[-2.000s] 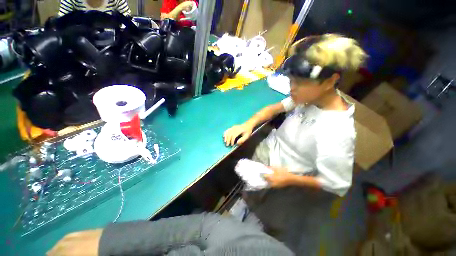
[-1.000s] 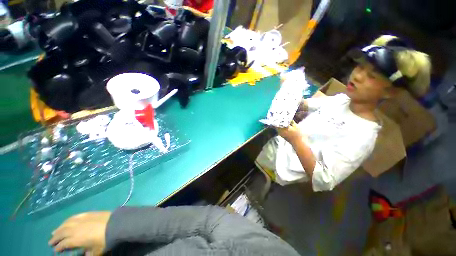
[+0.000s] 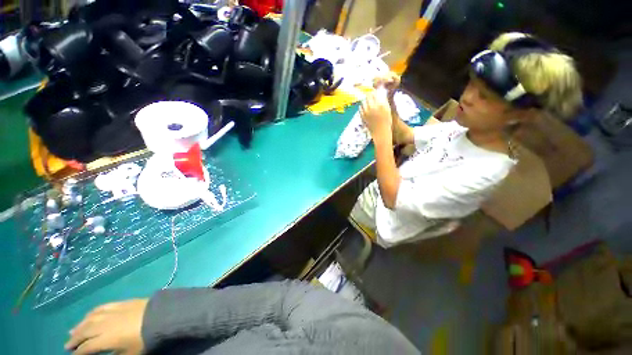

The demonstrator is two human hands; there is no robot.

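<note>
My right hand (image 3: 107,328) lies on the green bench at the lower left, palm down, with its fingertips near the picture's edge and nothing seen in it. My left hand is out of the picture. A partly built unit stands beyond it: a white round housing (image 3: 172,125) with a centre hole on top, a second white round body (image 3: 168,184) below, a red piece (image 3: 189,162) between them and a white rod at the side. A pigtail cable (image 3: 174,251) hangs from it towards the bench edge. The unit stands on a clear dimpled sheet (image 3: 128,239).
White rings (image 3: 119,182) and small white plugs (image 3: 55,222) with thin wires lie on the sheet. Black shells (image 3: 159,62) are heaped behind, beside a metal post (image 3: 287,62). A seated person (image 3: 443,166) at right handles a clear bag (image 3: 354,137) of white pieces. White parts (image 3: 350,59) lie behind.
The other person has brought the bag down onto the bench and raised both hands above it. The view has shifted. My right hand stays low on the bench.
</note>
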